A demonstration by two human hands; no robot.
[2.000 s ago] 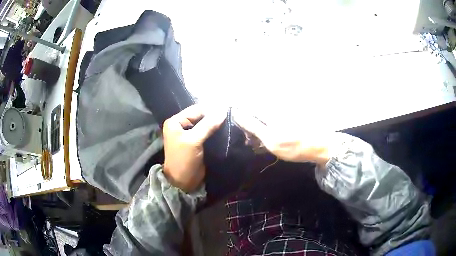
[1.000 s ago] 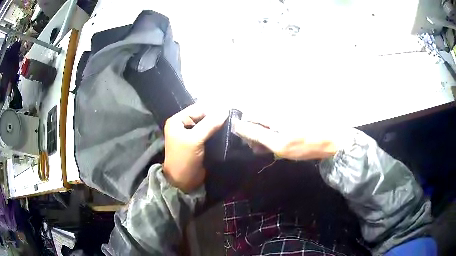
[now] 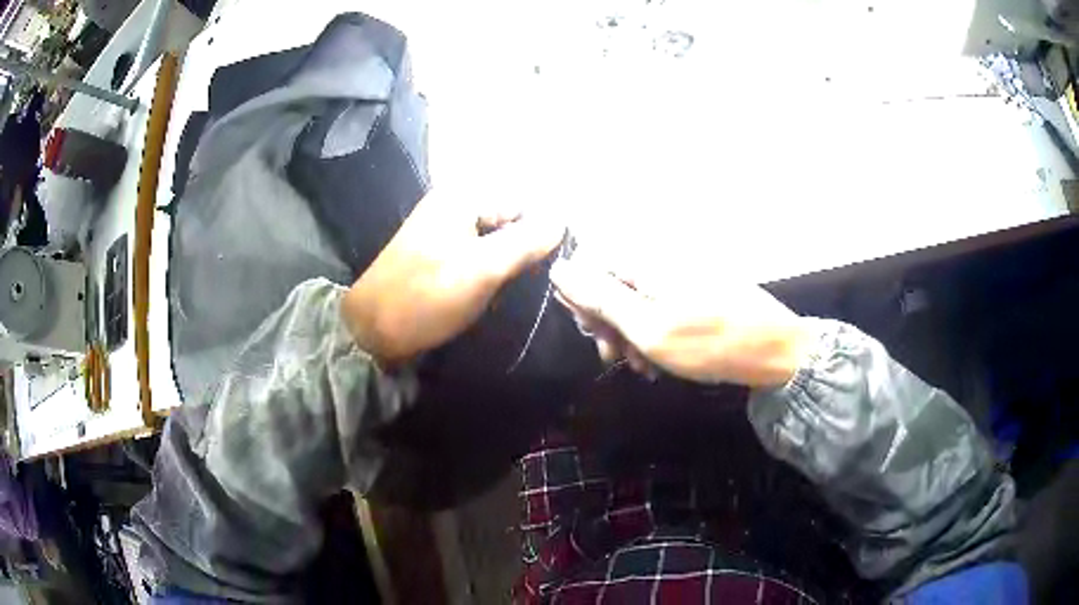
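The dark garment (image 3: 473,396) hangs from the table's front edge over my lap, and its greyer side (image 3: 243,266) is spread on the table at the left. A thin pale stitch line runs down the dark cloth between my hands. My left hand (image 3: 456,278) pinches the cloth edge at the top of this line. My right hand (image 3: 663,331) holds the same edge just to the right, its fingertips close to the left ones. Glare hides the fingertips in part.
The white table (image 3: 757,166) is washed out by glare, with its dark front edge at the right. At the left are a wood-coloured table edge (image 3: 149,236), a dark phone-like object (image 3: 116,290), orange handles (image 3: 97,378) and a round white machine part (image 3: 26,284).
My left hand and forearm have shifted left and up, turned flatter, with the fingertips nearer the right ones. The pale stitch line now slants more. The right hand still grips the cloth.
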